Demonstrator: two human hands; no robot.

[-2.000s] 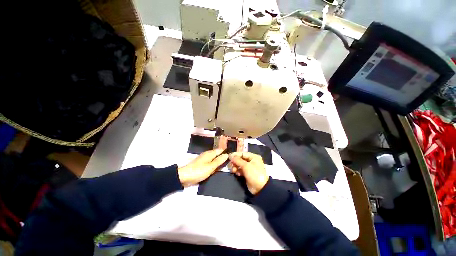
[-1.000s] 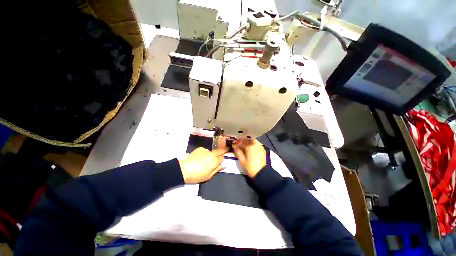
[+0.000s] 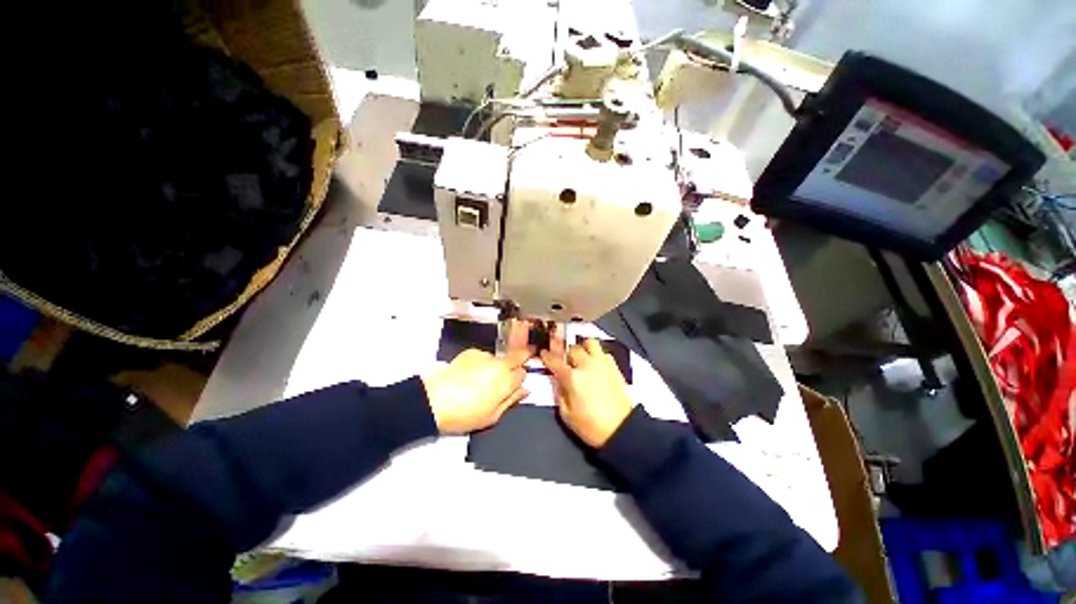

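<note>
My left hand [image 3: 476,391] lies palm down in front of the needle area, fingertips at the left side of the reddish clamp [image 3: 520,340]. My right hand [image 3: 594,394] is at the clamp's right side, fingers pointing at its opening. A small black patch [image 3: 539,337] shows dark between the fingertips; whether either hand pinches it cannot be told. A black fabric strip under the clamp shows left of it [image 3: 466,340] and partly beside my right fingers. Another black panel [image 3: 537,446] lies flat nearer me, partly under my right forearm.
The cream sewing head [image 3: 584,236] stands just behind the hands. Loose black strips [image 3: 708,354] lie right of the clamp. A large carton [image 3: 321,177] of black pieces is at left, a control screen [image 3: 893,165] upper right, a brown carton [image 3: 840,472] and blue crate [image 3: 956,555] lower right.
My right hand has moved from the small patch over the opening to the clamp's right side, its fingers straighter. My left fingertips have moved forward onto the clamp. The camera view has shifted slightly.
</note>
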